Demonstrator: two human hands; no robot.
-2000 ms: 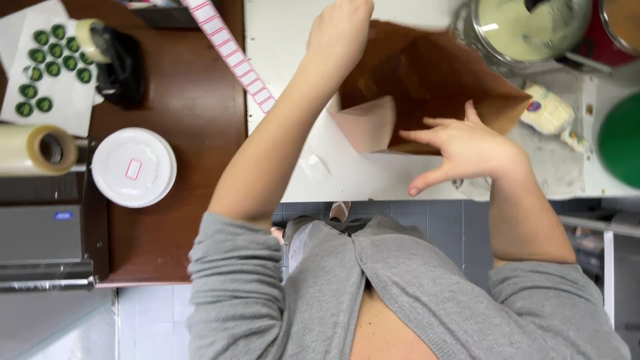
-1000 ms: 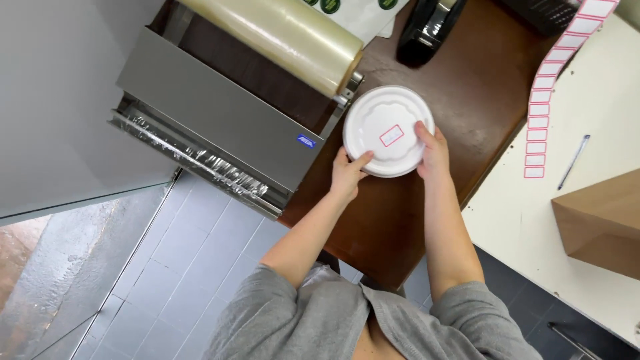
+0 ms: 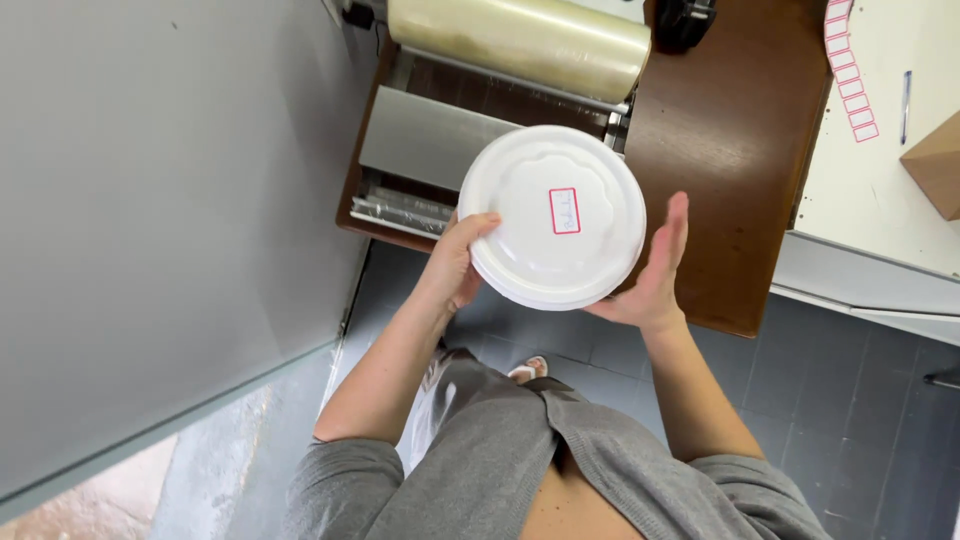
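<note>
My left hand grips the left rim of a round white lidded container, its thumb on top and its fingers underneath. On the lid is a red-bordered label with handwriting. At the container's lower right is my right hand, its fingers spread and pointing up beside the rim; whether its thumb side supports the underside is partly hidden. The container is held up in front of a film wrapping machine, which carries a large roll of clear plastic film.
A brown wooden table lies under the machine, with a black tape dispenser at its back. On the white counter to the right are a strip of red-bordered labels, a pen and a brown paper bag. A grey panel stands at left.
Both hands, first at the paper bag, then held the container at the brown table. Now the container is raised before the machine and my right hand's fingers have spread off its rim. The view has shifted.
</note>
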